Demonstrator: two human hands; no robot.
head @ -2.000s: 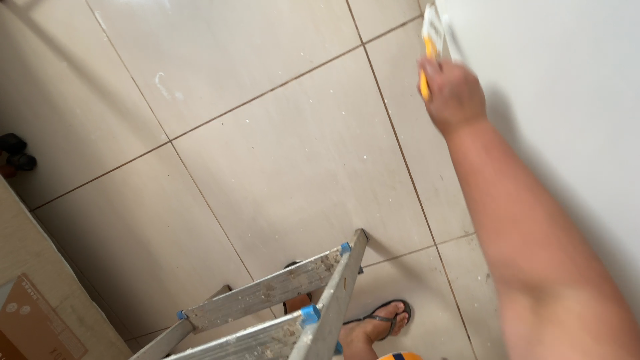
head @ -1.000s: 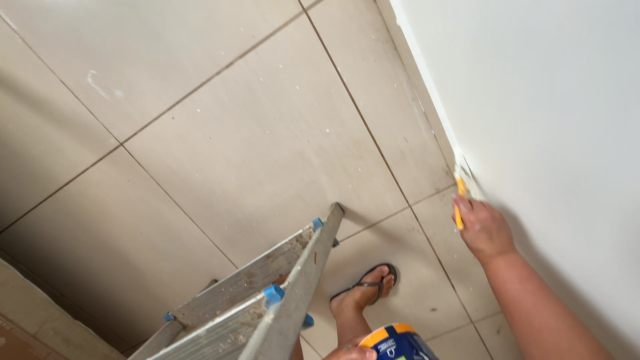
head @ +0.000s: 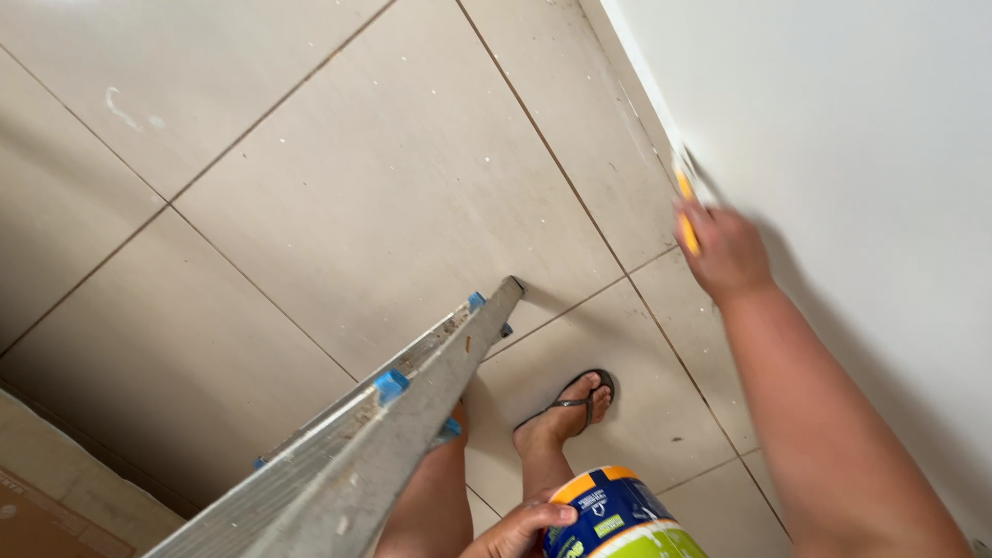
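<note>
My right hand point(head: 725, 248) grips the yellow handle of a paintbrush point(head: 687, 225). The brush's whitish head is blurred and lies at the lower edge of the white wall point(head: 868, 139), just above the tiled floor. At the bottom of the view my left hand point(head: 523, 531) holds a paint tub point(head: 620, 515) with an orange rim and a blue and green label, its thumb on the side. White smears mark the label. The tub's lower part and most of my left fingers are out of sight.
An aluminium stepladder point(head: 403, 449) with blue plastic caps stands at the lower middle, close to my legs. My foot in a dark flip-flop point(head: 570, 407) rests on the floor tiles point(head: 372, 194), which bear white specks. A cardboard box point(head: 46, 511) is at the lower left.
My right hand has come down along the wall's edge since the first frame, the brush still in it. The paint tub and my left hand show more fully. The view has shifted.
</note>
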